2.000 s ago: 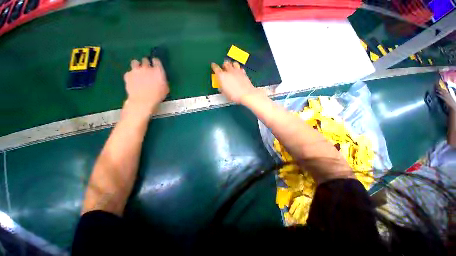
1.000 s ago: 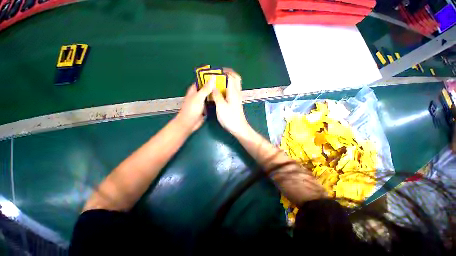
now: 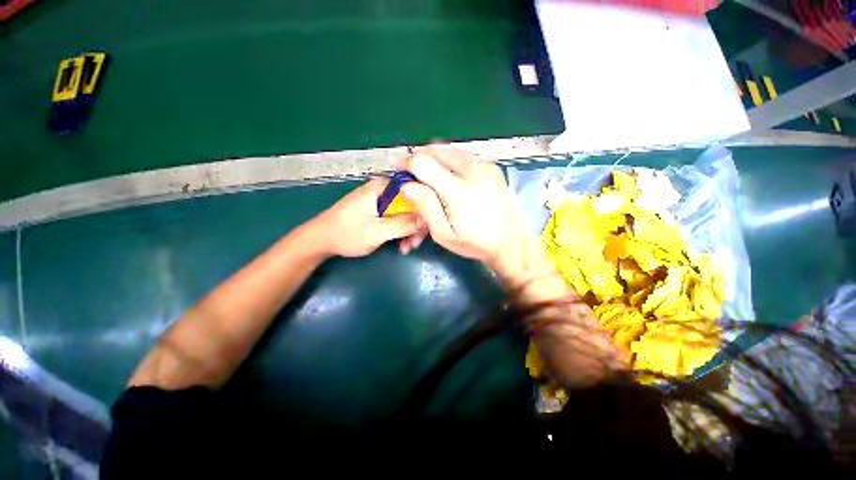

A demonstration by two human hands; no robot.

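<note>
My left hand (image 3: 361,221) and my right hand (image 3: 463,202) are together just on my side of the pale metal strip. Between them they hold dark blue phone units with yellow on them (image 3: 396,195). The fingers hide most of the units, so I cannot tell how many there are. Two dark units with yellow frame pieces (image 3: 78,92) lie side by side, overlapping, on the green belt at the far left. A heap of loose yellow pieces (image 3: 619,267) lies in an open clear plastic bag (image 3: 737,216) at the right, partly behind my right forearm.
A white sheet (image 3: 643,70) lies at the upper right, with a red tray edge (image 3: 657,5) at its far side. A dark unit with a small white label (image 3: 528,73) lies left of the sheet. Yellow pieces lie beyond a pale metal bar (image 3: 807,94). Dark strands cross the lower view.
My hands went from apart on the belt to together around the units, then drew nearer, over the metal strip. The units there are now mostly covered. A labelled unit shows beside the sheet.
</note>
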